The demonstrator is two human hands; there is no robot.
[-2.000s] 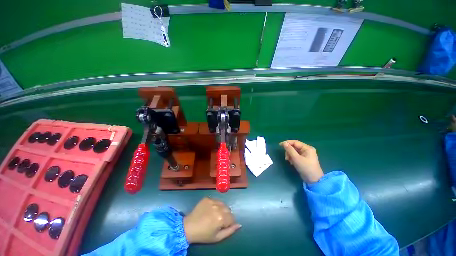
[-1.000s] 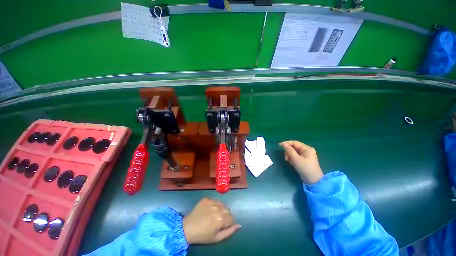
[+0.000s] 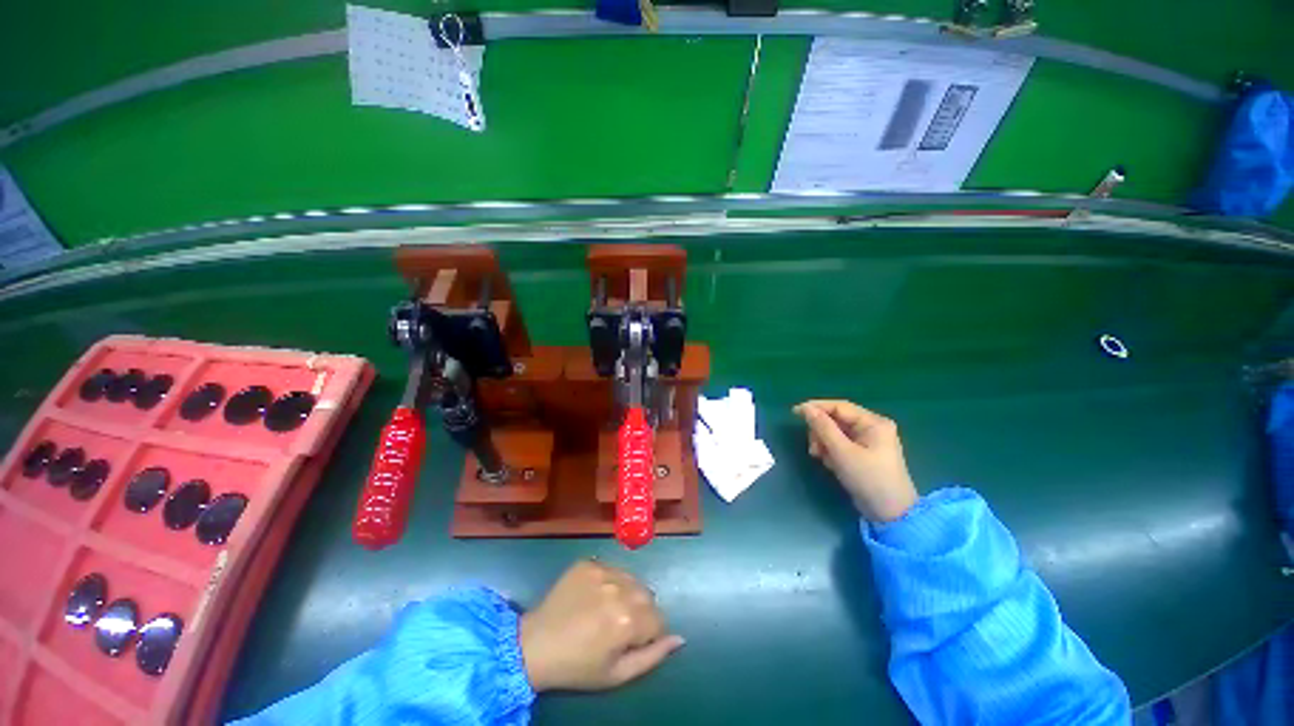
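Observation:
The fixture [image 3: 490,528] is a reddish-brown base with two upright posts. Its left clamp handle [image 3: 390,478] and right clamp handle [image 3: 634,478] are red and ribbed, and both hang toward me. My left hand [image 3: 600,627] is bare, with curled fingers, and rests on the bench in front of the fixture; its palm side is hidden. My right hand [image 3: 860,457] is right of the fixture with fingers drawn together, nothing visible in them. Neither hand touches the clamps. A crumpled white paper [image 3: 732,444] lies between the fixture and my right hand.
A pink-red compartment tray [image 3: 270,546] with glossy dark discs [image 3: 187,506] stands at the left. A small pale ring [image 3: 1114,346] lies on the dark-green bench at right. A person's blue sleeve [image 3: 1280,440] shows at the right edge. Paper sheets [image 3: 859,114] hang on the green partition behind.
The small ring has shifted left across the bench from near the right edge. The person's hand at the right edge has moved slightly. My hands, the clamps and the tray have not visibly moved.

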